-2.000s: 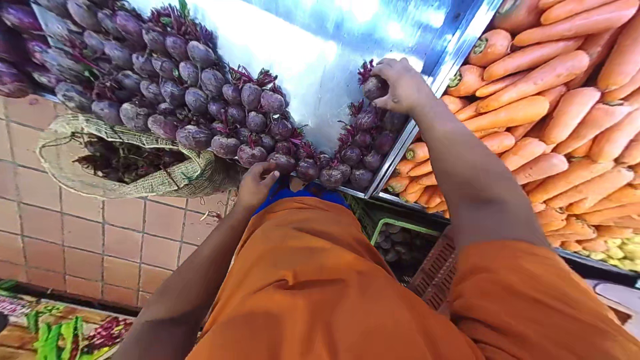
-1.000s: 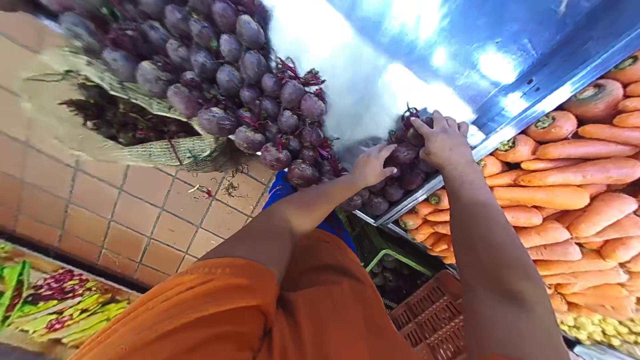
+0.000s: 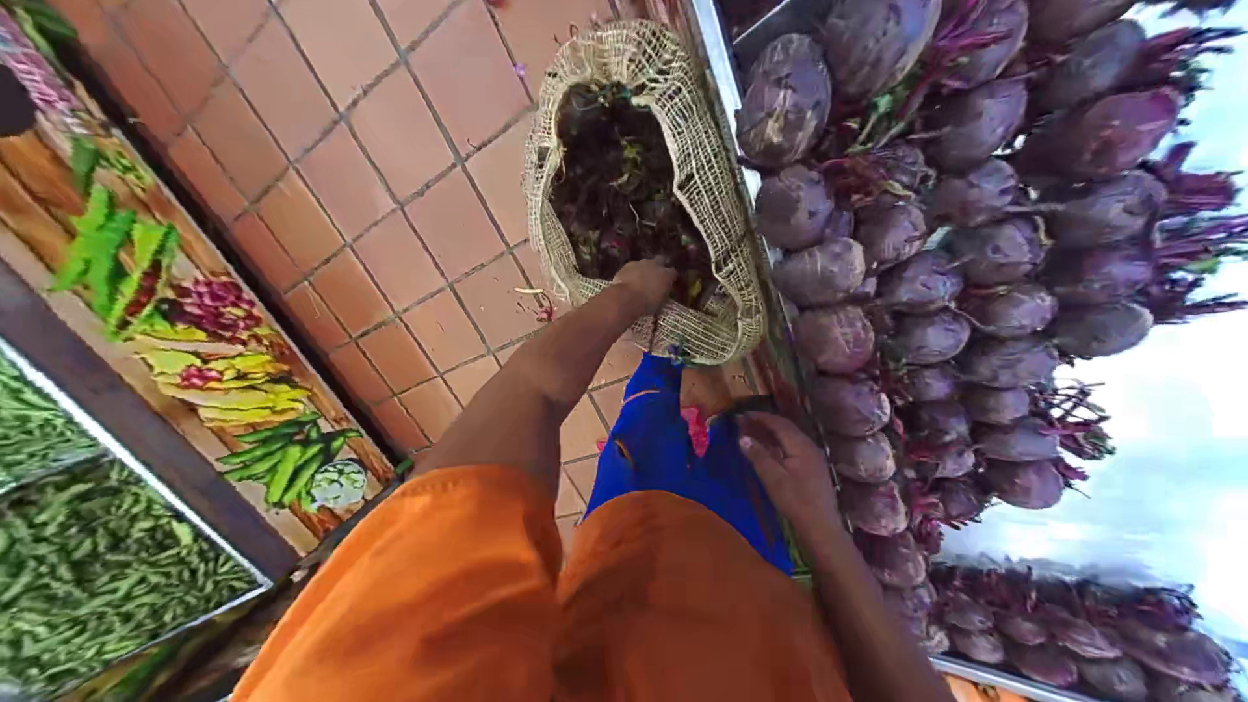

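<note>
A woven mesh sack (image 3: 717,185) stands on the tiled floor, its mouth wide, with dark beets and stems (image 3: 624,166) inside. My left hand (image 3: 645,285) reaches into the near side of its mouth; the fingers are hidden among the contents, so any hold cannot be made out. My right hand (image 3: 785,463) hangs beside my blue garment and the edge of the beet display, fingers loosely apart, holding nothing. Rows of stacked beets (image 3: 921,336) with purple stems line the display at the right.
A metal display edge (image 3: 720,73) runs between the sack and the beets. More beets (image 3: 1063,624) lie at the lower right. On the left stand a wooden panel decorated with vegetable pictures (image 3: 283,390) and a bin of green pods (image 3: 107,565). Terracotta tiles (image 3: 390,185) cover the floor.
Both hands have left the beets at the display's far end. The left hand has gone into the sack; the right has dropped beside my body. The view has turned strongly toward the sack.
</note>
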